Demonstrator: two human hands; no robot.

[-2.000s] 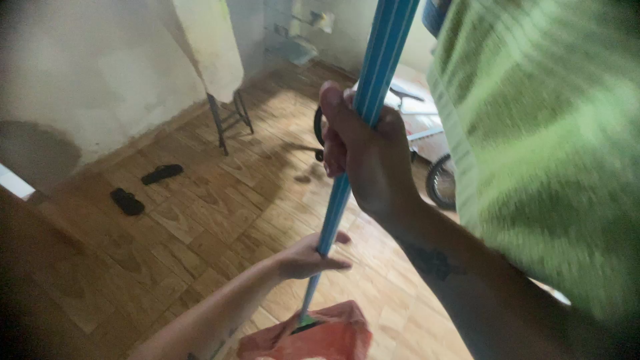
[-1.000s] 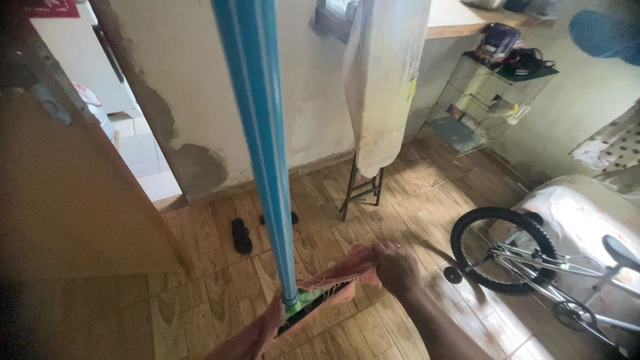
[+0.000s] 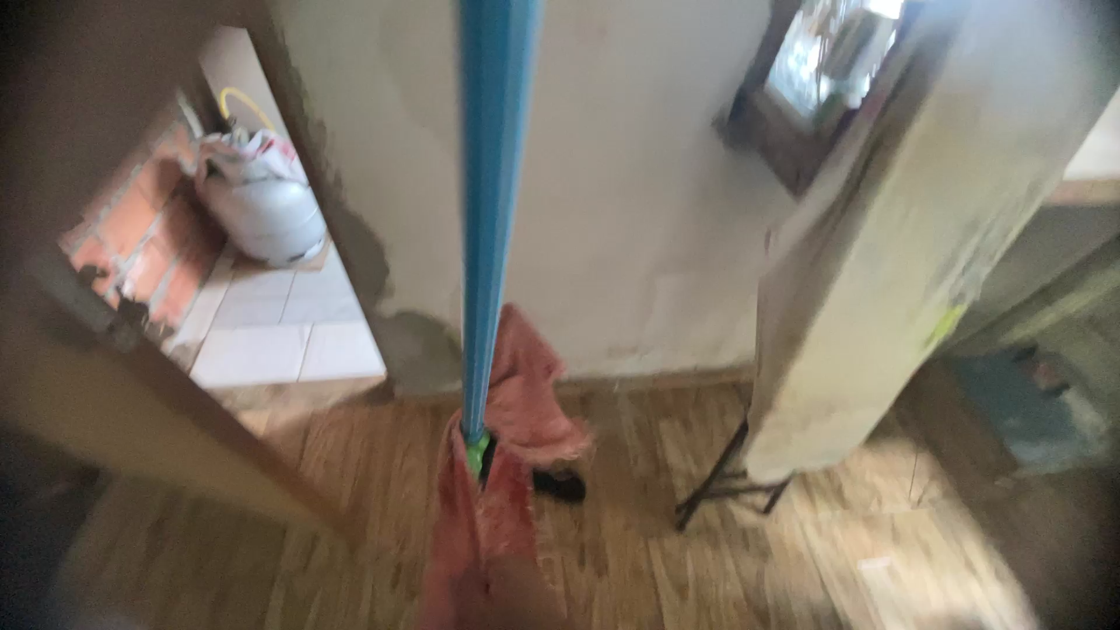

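A blue pole [image 3: 494,219] runs down from the top edge to a green fitting [image 3: 477,455] at its lower end. Around that fitting hangs a reddish-pink cloth [image 3: 529,394], with one part rising behind the pole and a longer part reaching the bottom edge. A dark flip-flop [image 3: 560,484] lies on the floor just right of the cloth. Neither my left hand nor my right hand can be made out; the bottom of the cloth is blurred, and whatever grips the pole is outside the view.
An ironing board [image 3: 884,289] with dark metal legs [image 3: 717,499] leans upright by the wall [image 3: 612,219] at the right. On the left, a door [image 3: 175,437] stands ajar beside a doorway, with a gas cylinder [image 3: 271,219] on white tiles beyond. The floor [image 3: 630,560] is wood-patterned.
The view has swung left, and the bicycle is out of it. A hand held the cloth's right end one second ago; that end now hangs behind the pole. Two seconds ago both hands were on the pole.
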